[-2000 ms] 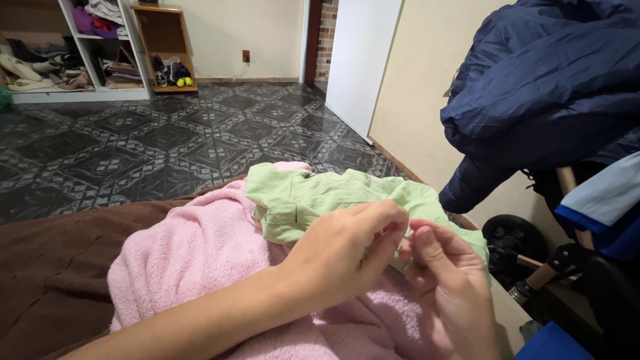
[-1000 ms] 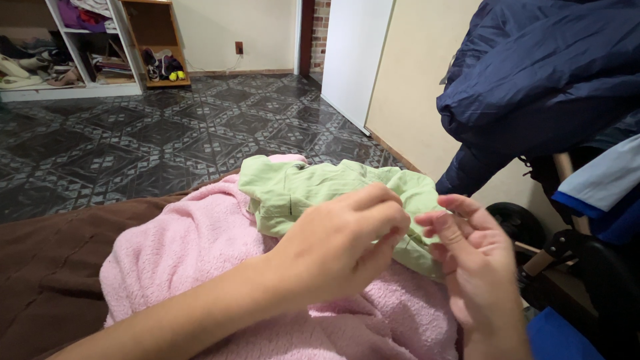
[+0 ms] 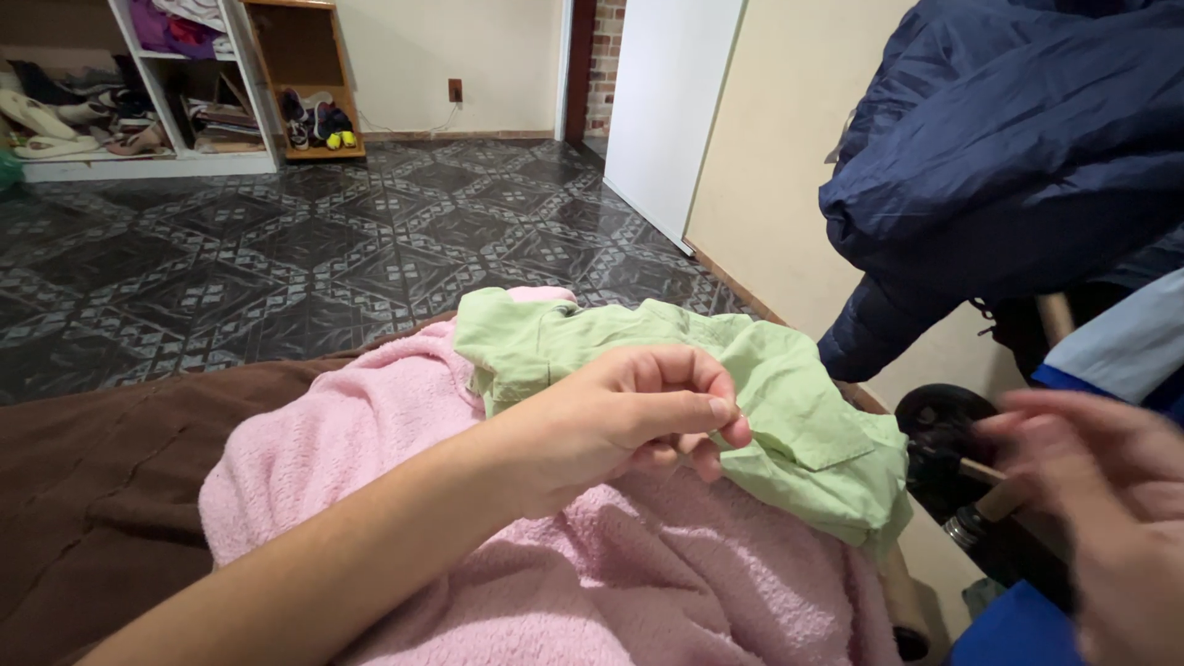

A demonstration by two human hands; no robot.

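My left hand (image 3: 638, 416) is over the cloths, its thumb and index fingertip pinched together on something tiny and thin, perhaps a thread or needle; the picture does not settle which. My right hand (image 3: 1101, 490), blurred by motion, is at the right edge with its fingers partly bent. Whether it holds anything fine cannot be seen. Beneath and behind my left hand lies a crumpled light green garment (image 3: 805, 398) with stitched seams. It rests on a pink fleecy blanket (image 3: 351, 435), which is bunched over a brown cover (image 3: 102, 472).
A navy padded jacket (image 3: 999, 139) hangs at the upper right above a black wheel (image 3: 943, 416) and tubular frame parts. A blue item (image 3: 1017, 629) is below. Across the tiled floor (image 3: 324, 259) stand white shelves (image 3: 148, 169) and a wooden shoe rack (image 3: 356, 111). A white door panel (image 3: 671, 111) is beyond.
My hands were close together in front of the green garment; my right hand has moved away to the right. The left one remains pinched over the cloths.
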